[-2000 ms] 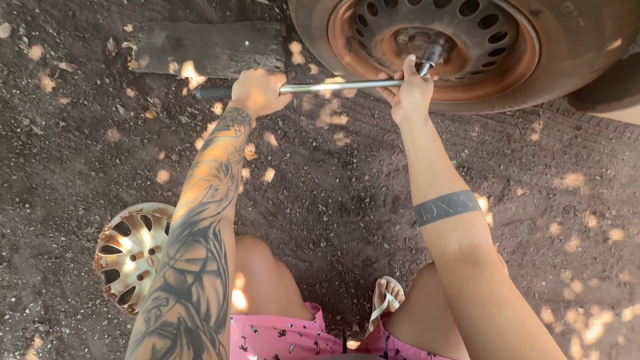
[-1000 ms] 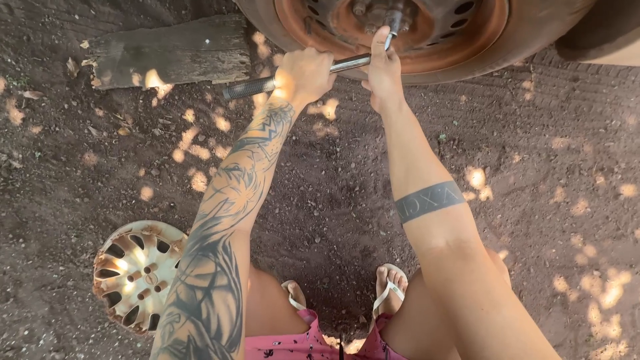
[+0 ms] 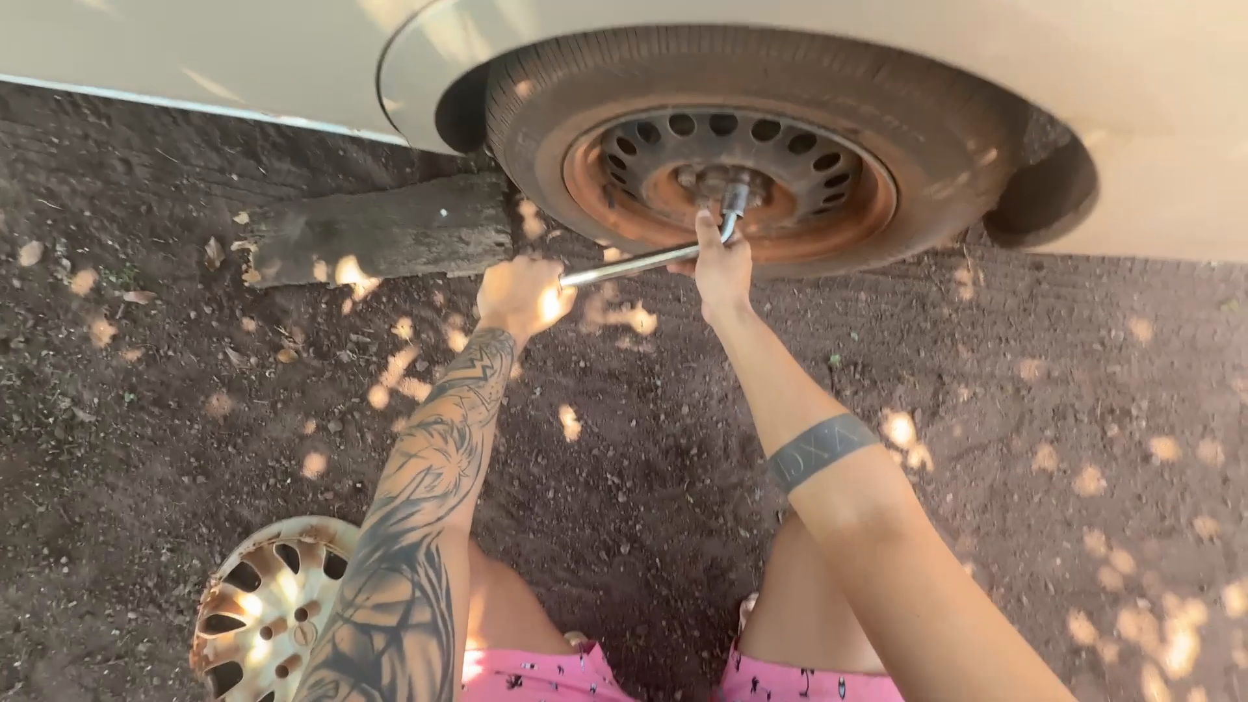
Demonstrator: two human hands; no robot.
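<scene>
A long-handled metal lug wrench [image 3: 629, 266] reaches from the left to the hub of a car wheel, its socket [image 3: 737, 195] on a lug nut near the centre. My left hand [image 3: 525, 292] is wrapped round the handle's far end. Near the bend by the socket, my right hand [image 3: 720, 258] grips the bar, thumb on top. The wheel has a rusty steel rim [image 3: 624, 210] with oval holes and a dusty tyre [image 3: 526, 127]. Behind the socket the other lug nuts are partly hidden.
The pale car body [image 3: 244, 58] arches over the wheel. A weathered wooden board [image 3: 380, 229] lies on the soil left of the tyre. At lower left a rusty, dirty wheel cover [image 3: 268, 604] lies beside my left forearm. Small stones and leaves dot the ground.
The view has shifted, bringing the car body into sight. Both hands stay on the wrench; my left hand has shifted along the handle towards its end since one second ago.
</scene>
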